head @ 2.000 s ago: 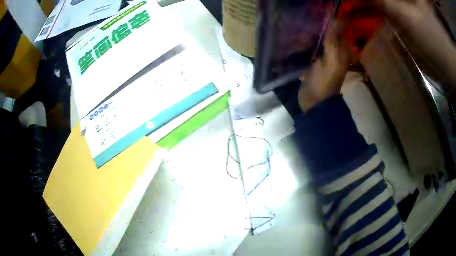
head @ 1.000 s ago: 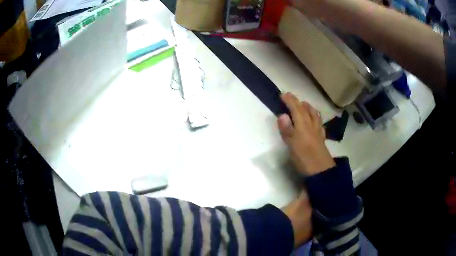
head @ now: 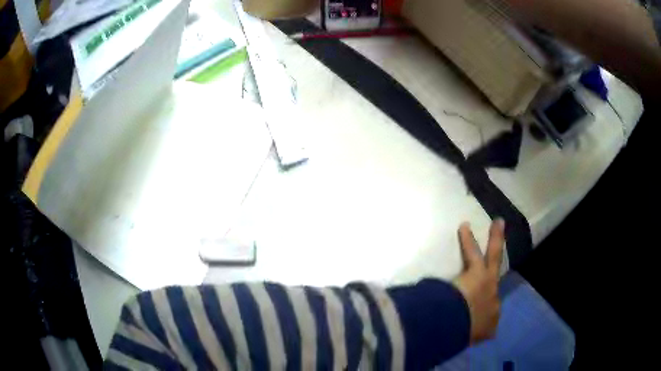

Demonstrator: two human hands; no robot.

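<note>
A long black fabric strip (head: 395, 94) runs from the top of the white tabletop to its right edge, with a knot and short loose end partway along. My left hand (head: 481, 279), in a striped sleeve, reaches in from the lower left. Two fingers are spread and raised at the strip's lower end; it holds nothing visible. Whether a fingertip touches the strip cannot be told. My right hand is not in view. The smartphone (head: 352, 14) stands upright at the top, screen lit, cut off by the frame.
An open exercise book (head: 123, 159) with a yellow cover lies left, over a workbook (head: 119, 36). A small white block (head: 227, 251) and a narrow white strip (head: 279, 123) lie centrally. A cream machine body (head: 482, 54) stands right, a blue stool (head: 522, 326) below. Another person's arm (head: 601, 32) crosses the upper right.
The right hand has let go of the black strip and left the picture. My left hand has come out from beneath it, moving right. The strip's lower end now shows.
</note>
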